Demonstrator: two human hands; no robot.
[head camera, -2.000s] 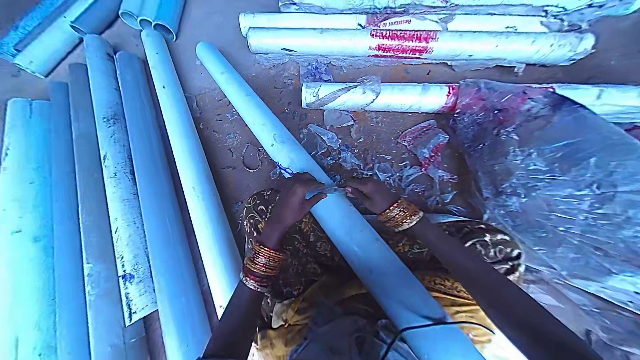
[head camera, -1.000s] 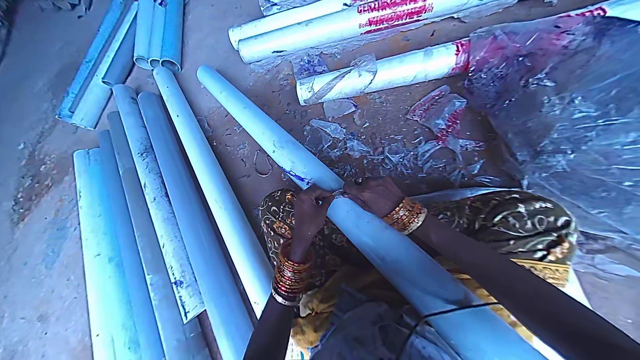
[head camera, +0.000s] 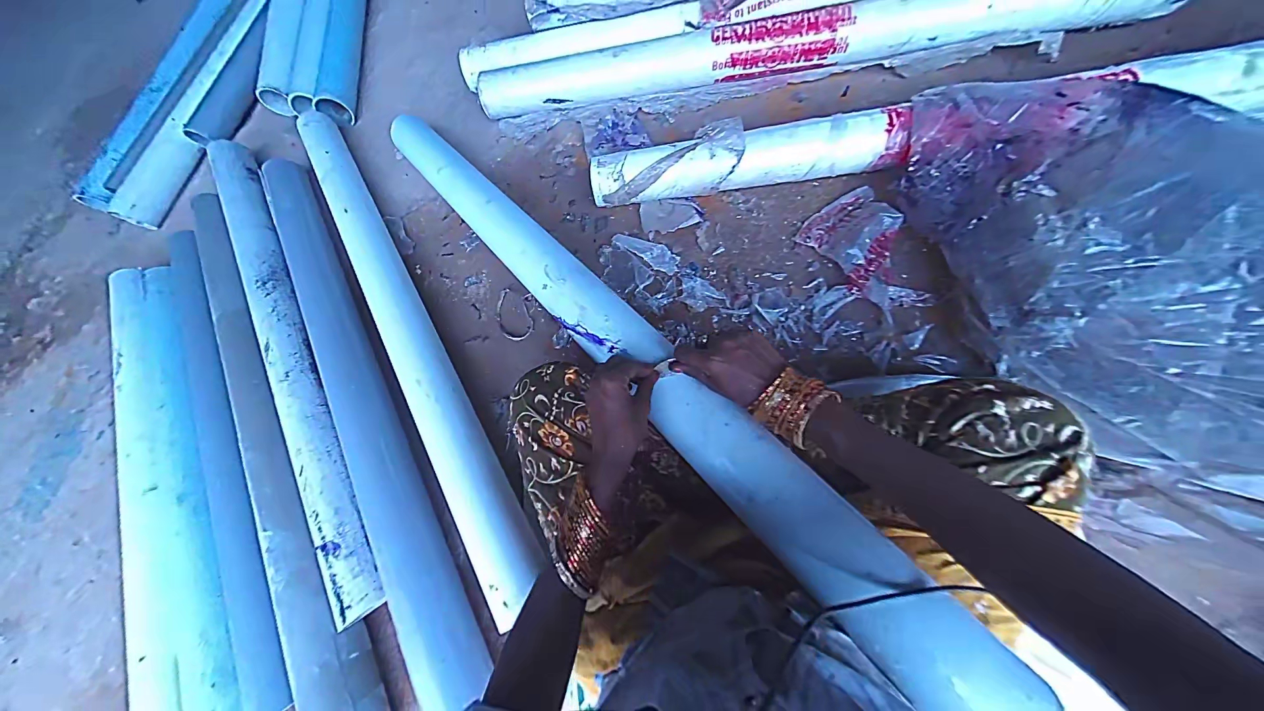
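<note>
A long pale blue plastic pipe (head camera: 750, 484) lies slantwise across my lap, its far end on the ground. My left hand (head camera: 620, 400) is at the pipe's left side, fingers bent at its surface. From the right, my right hand (head camera: 726, 363) reaches over the pipe, its fingertips close to the left ones. Between the fingertips is a small whitish piece, perhaps film or tape; its kind is unclear. Blue marks show on the pipe just beyond my left hand. A thin black cord (head camera: 889, 595) crosses the pipe near my body.
Several pipes (head camera: 415, 365) lie side by side at the left, with more at the upper left. Film-wrapped white pipes (head camera: 612, 64) with red print lie at the top. Clear plastic sheeting (head camera: 1136, 257) spreads at the right, and torn film scraps (head camera: 662, 267) litter the ground beyond my hands.
Both hands stay close together on the same pipe. The whitish strip between the fingers, longer two seconds ago, now shows only as a small piece. The view has shifted.
</note>
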